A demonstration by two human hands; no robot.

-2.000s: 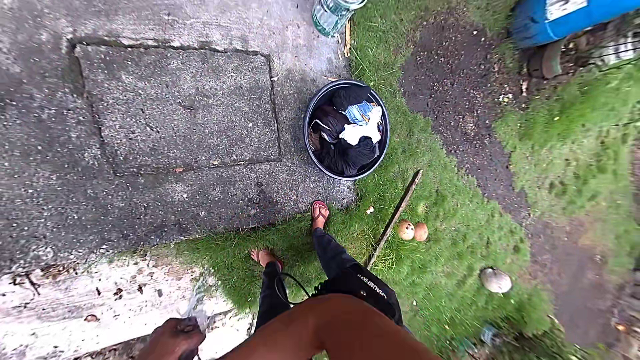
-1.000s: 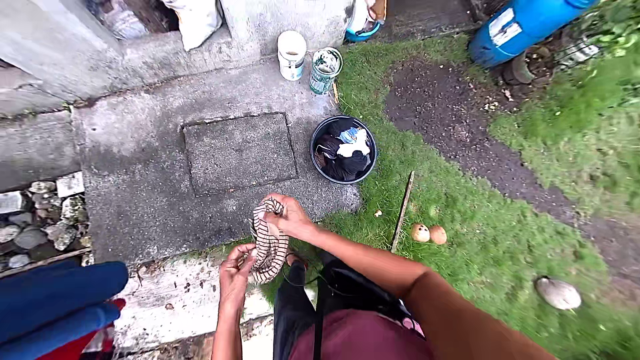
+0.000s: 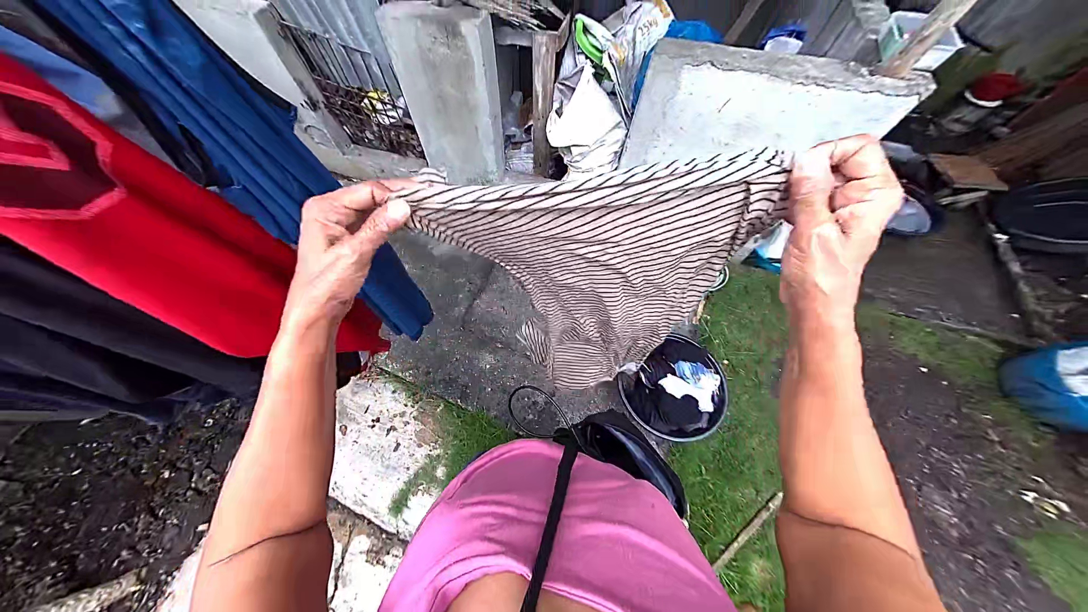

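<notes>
A black-and-white striped garment (image 3: 612, 255) is stretched wide between my two hands, its lower part hanging down in folds. My left hand (image 3: 344, 238) pinches one upper corner between thumb and fingers. At the opposite corner my right hand (image 3: 837, 212) grips the cloth, held slightly higher. Below the garment, on the ground, stands a round dark basin (image 3: 721, 416) with dark, white and blue clothes (image 3: 684, 387) inside. The cloth hides part of the concrete behind it.
Red (image 3: 170, 272), blue (image 3: 246, 127) and dark garments hang close at the left. A concrete post (image 3: 446, 89), a white sack (image 3: 586, 127) and a concrete slab (image 3: 756, 102) stand ahead. A blue container (image 3: 1045, 387) is at the right; a stick (image 3: 748, 531) lies on the grass.
The striped garment was bunched between both hands one second ago; now it is raised and spread out, with my hands far apart. The view has tilted up and turned toward the hanging clothes.
</notes>
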